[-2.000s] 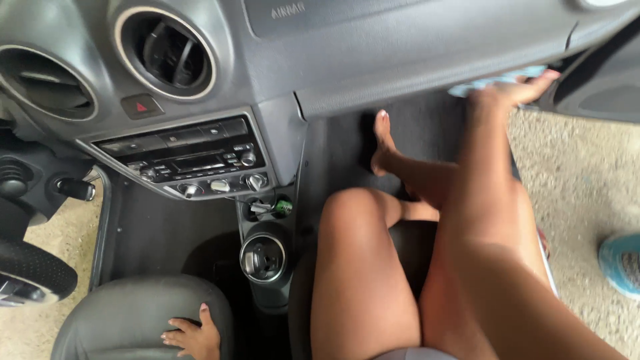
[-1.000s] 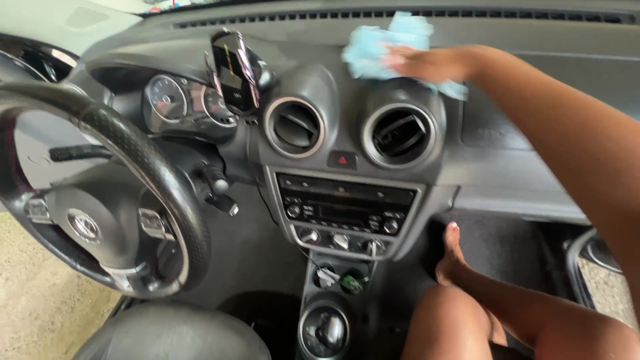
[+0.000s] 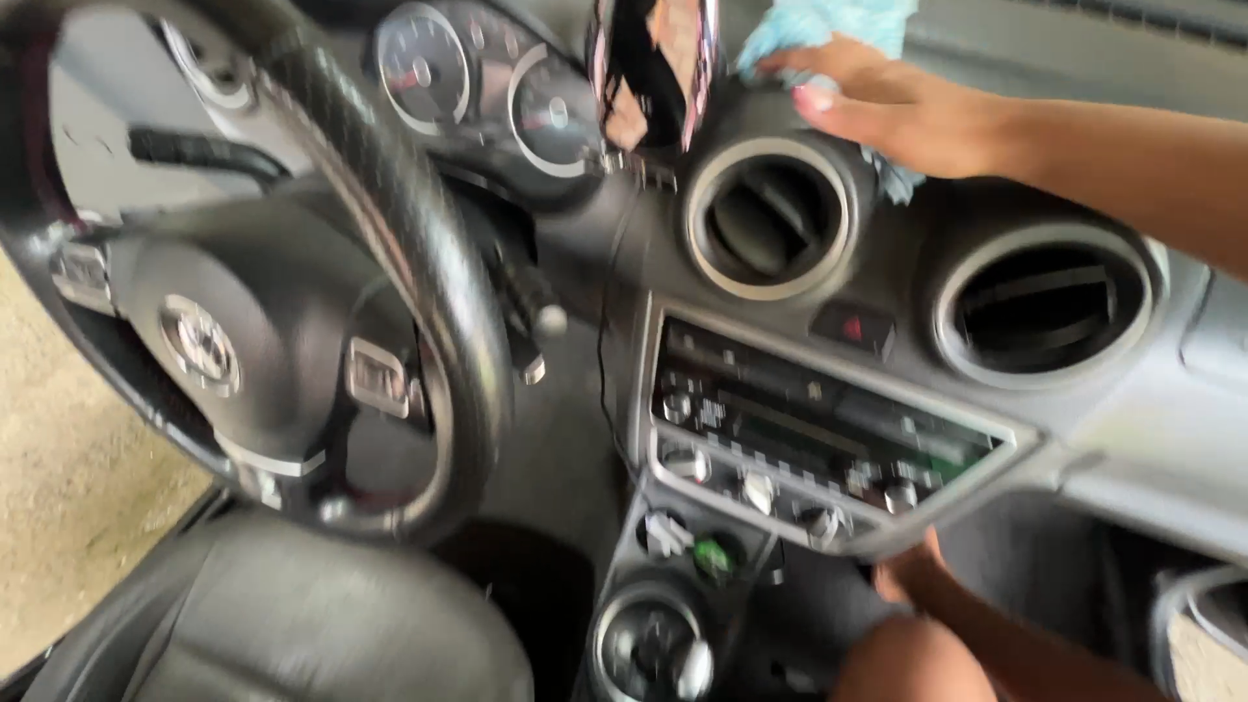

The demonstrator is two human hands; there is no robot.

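At the top right, my right hand (image 3: pixel 902 107) presses a light blue cloth (image 3: pixel 829 34) onto the top of the dashboard, above the left of two round air vents (image 3: pixel 770 216). Its fingers point left and a fold of the cloth hangs below the palm. A phone in a holder (image 3: pixel 651 73) stands just left of the cloth, in front of the instrument cluster (image 3: pixel 487 93). Motion blurs the hand and the cloth. My left hand is out of view.
The steering wheel (image 3: pixel 458 322) fills the left, with the seat (image 3: pixel 322 624) below it. A thin cable hangs beside the radio panel (image 3: pixel 819 419). The gear lever (image 3: pixel 653 643) and a tray with small items lie lower down. My bare knee (image 3: pixel 912 663) is at the bottom right.
My right hand and the cloth have moved from the glovebox edge onto the dashboard top, then left toward the phone. My left hand, earlier on the seat, has left view. The view has turned left.
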